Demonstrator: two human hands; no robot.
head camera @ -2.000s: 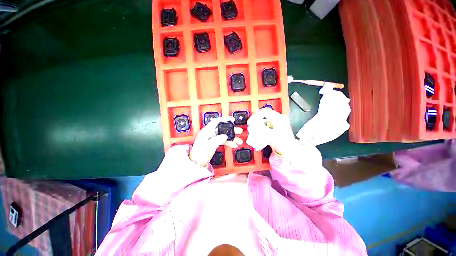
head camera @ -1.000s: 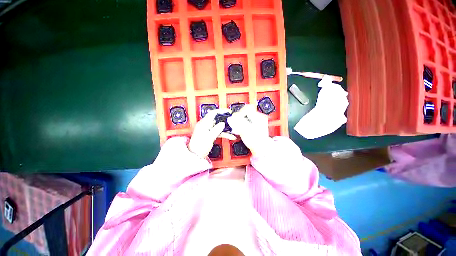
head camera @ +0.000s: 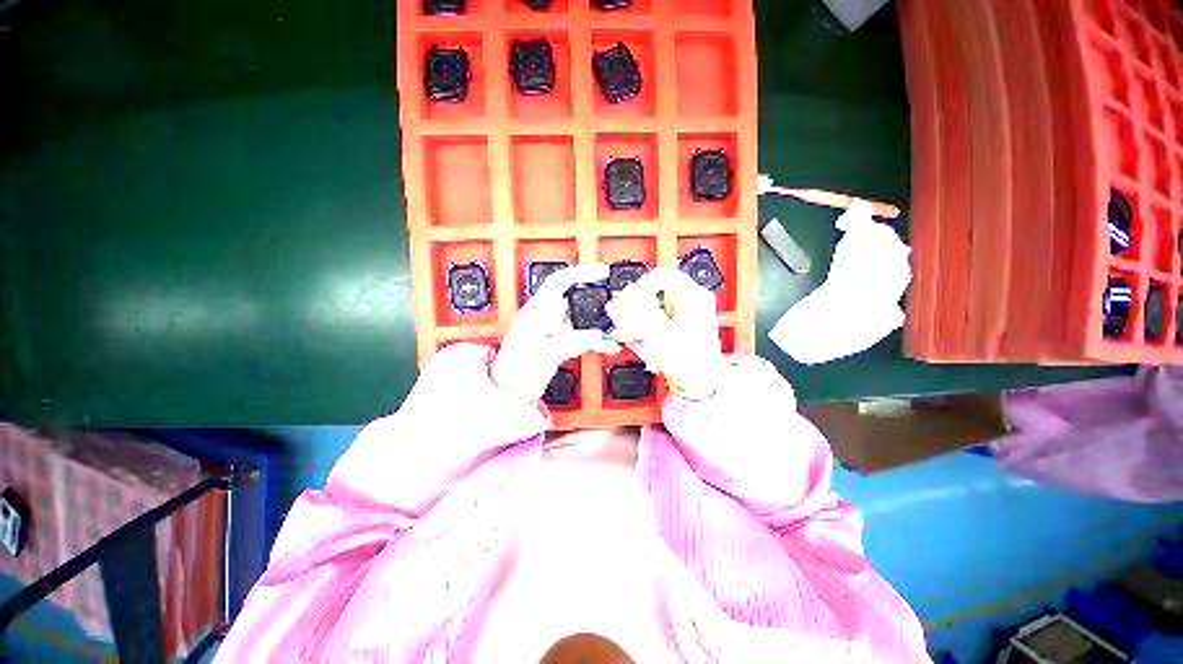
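Observation:
My left hand (head camera: 542,340) holds a black squarish watch case (head camera: 590,308) between its fingers, above the near part of the orange-red compartment tray (head camera: 541,230). My right hand (head camera: 669,330) is at the case's right edge, fingers bent together; a small yellowish spot shows between its fingers, too blurred to name. Other black cases lie in tray pockets, such as one in the third visible row (head camera: 624,183). Two pockets at the left of that row and one at the upper right are empty. The hands and sleeves hide part of the nearest rows.
Right of the tray on the dark green bench (head camera: 195,221) lie a slim orange-and-white stick (head camera: 830,200), a small grey block (head camera: 785,247) and a white cloth (head camera: 850,292). A thick pile of orange-red trays (head camera: 999,195) stands further right. A brown cardboard piece (head camera: 908,435) is below the bench edge.
My right hand has moved left from beside the case to its edge. The case was tilted and partly covered a second ago; its face shows again now. The view has shifted slightly.

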